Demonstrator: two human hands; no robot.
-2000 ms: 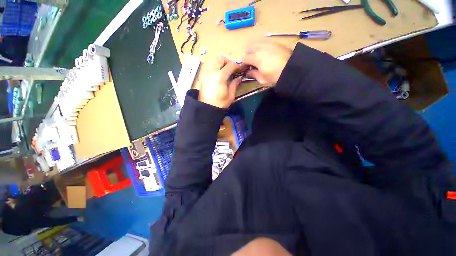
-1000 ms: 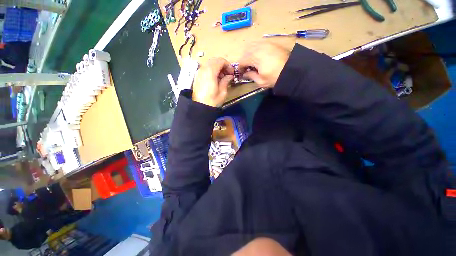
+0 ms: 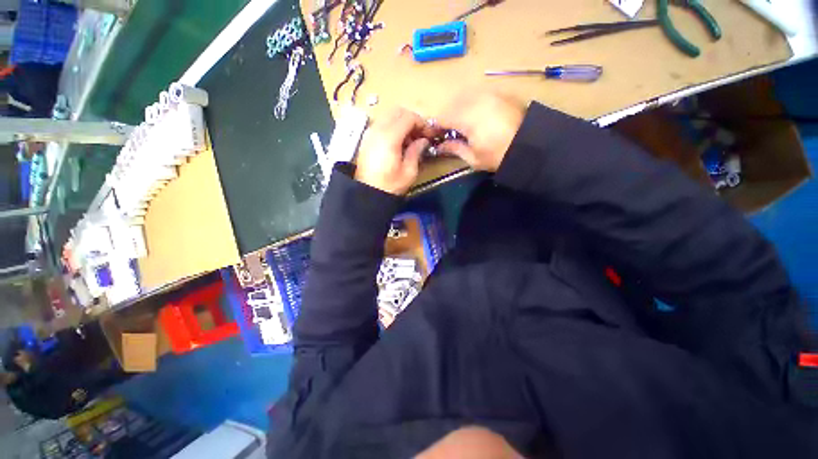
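Note:
My left hand [image 3: 390,151] and my right hand [image 3: 482,125] meet over the front edge of the cardboard-covered bench. Between their fingertips they hold a small dark and metallic part [image 3: 438,140]. The fingers hide most of it, so its exact form cannot be told. A white piece [image 3: 347,133] lies just left of my left hand. A small screwdriver [image 3: 574,73] with a clear purplish handle lies beyond my right hand. A blue rectangular part [image 3: 439,42] lies further back.
Tweezers [image 3: 596,31] and green-handled pliers [image 3: 679,27] lie at the back right. Wired components [image 3: 357,31] lie at the top. The dark mat [image 3: 260,152] bears small rings [image 3: 285,38]. White units [image 3: 172,134] stand in a row at left. Blue crates [image 3: 291,273] and a person [image 3: 54,372] show below.
Both hands stay together around the small part, with the fingers slightly shifted. The whole view has shifted a little; the bench things otherwise lie as before.

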